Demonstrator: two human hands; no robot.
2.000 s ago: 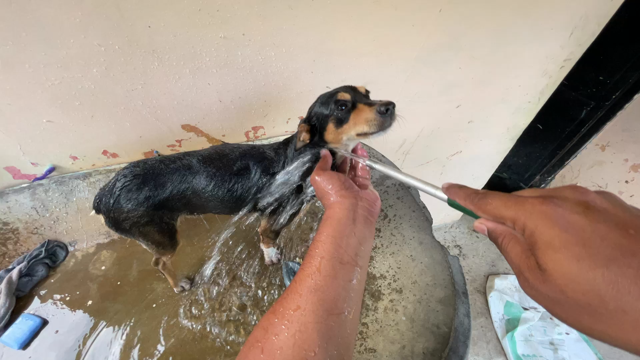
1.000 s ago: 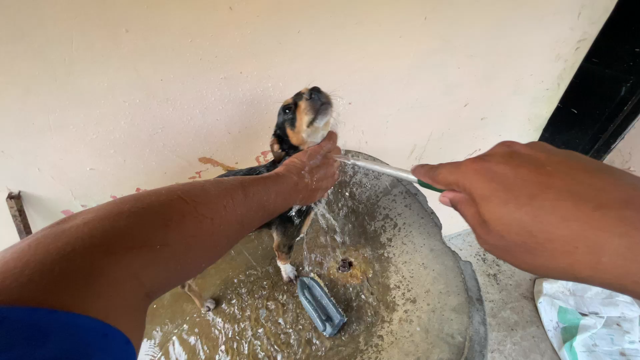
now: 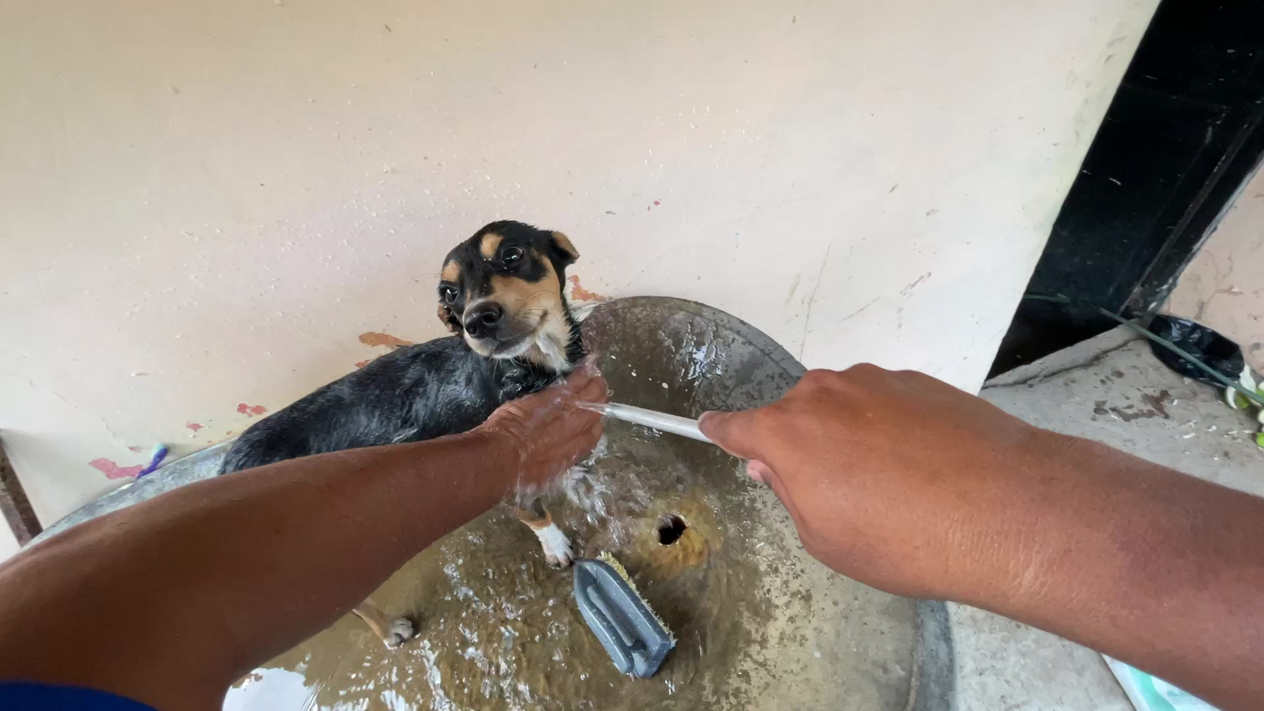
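A wet black-and-tan dog (image 3: 385, 395) stands in shallow water in a round concrete basin (image 3: 849, 652), its face toward me. My left hand (image 3: 553, 420) lies against the dog's chest below the neck, with water splashing over it; its fingertips are partly hidden. My right hand (image 3: 839, 444) grips a pale tube-like hose end (image 3: 657, 420), whose tip is at the back of my left hand. Water runs down over the dog's front leg. A grey scrub brush with a handle (image 3: 622, 617) lies in the basin beside the dog's white front paw.
Behind the basin rises a cream wall (image 3: 741, 148) with peeling paint. The basin floor has a drain hole (image 3: 671, 529). To the right are a dark doorway (image 3: 1136, 148), concrete ground (image 3: 1027, 652) and a black plastic bag (image 3: 1197, 348). A purple-handled object (image 3: 153, 460) rests at the left rim.
The dog's head has turned from pointing up to facing me. My left hand has moved from its throat down to its chest. The hose end is still in my right hand.
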